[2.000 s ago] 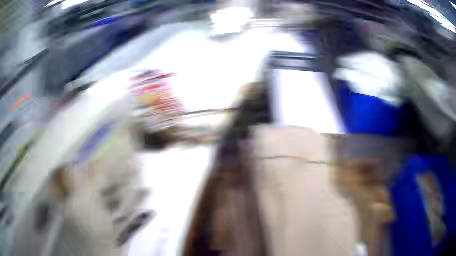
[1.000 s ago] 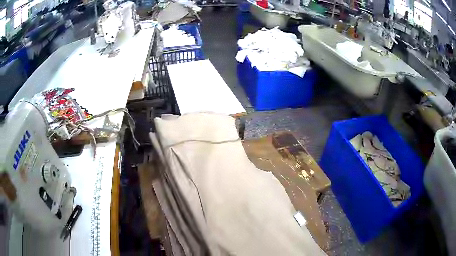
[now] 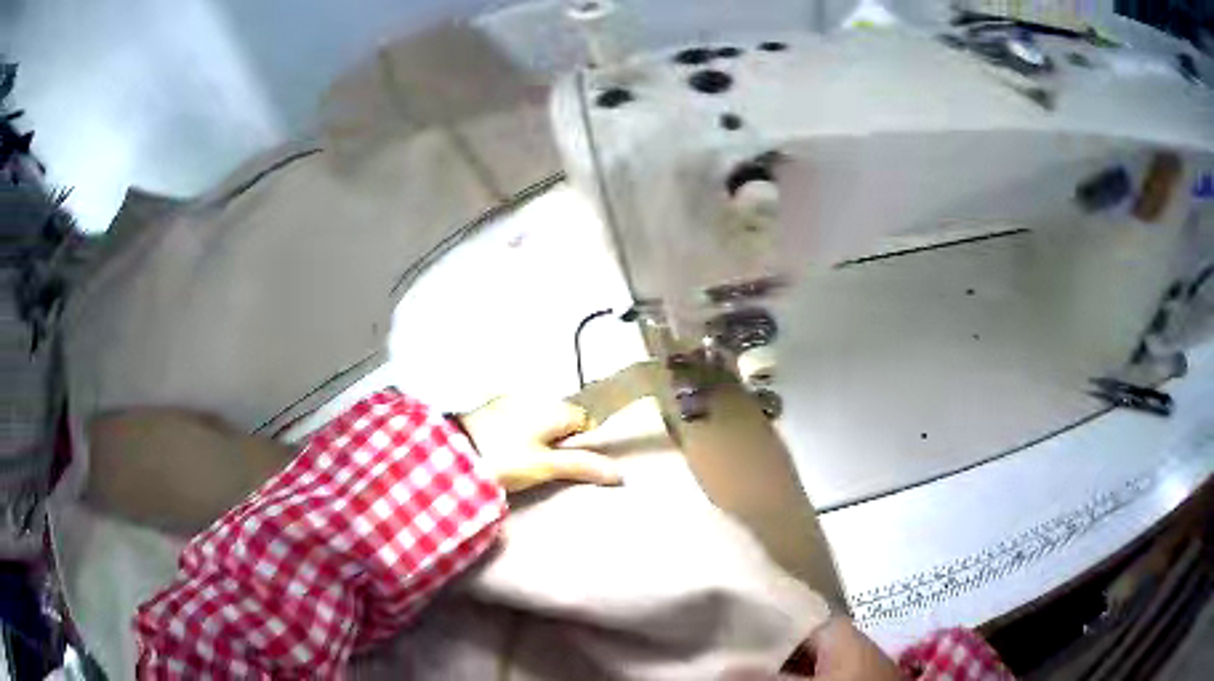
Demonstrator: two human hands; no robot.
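Observation:
A beige trouser panel [image 3: 612, 532] lies on the white table, its darker tan edge [image 3: 746, 466] running under the head of the white sewing machine [image 3: 852, 200]. My left hand [image 3: 539, 446], in a red checked sleeve, rests on the panel left of the needle area, fingers spread and pressing the cloth. My right hand [image 3: 845, 652] is at the bottom edge, partly cut off, with the panel's near corner at its fingers. The presser foot area [image 3: 699, 373] is blurred. More beige cloth [image 3: 280, 293] covers the left of the table.
Black thread snips [image 3: 1132, 395] lie on the right of the machine bed. A thin black bent rod [image 3: 582, 346] stands left of the needle area. A printed ruler strip [image 3: 999, 565] runs along the table front. Striped dark cloth or layers show at bottom right.
The view has swung from the aisle, blue crates and stacked panels back to the sewing machine. Both hands and the panel under the machine head now show; no hand was clearly visible before.

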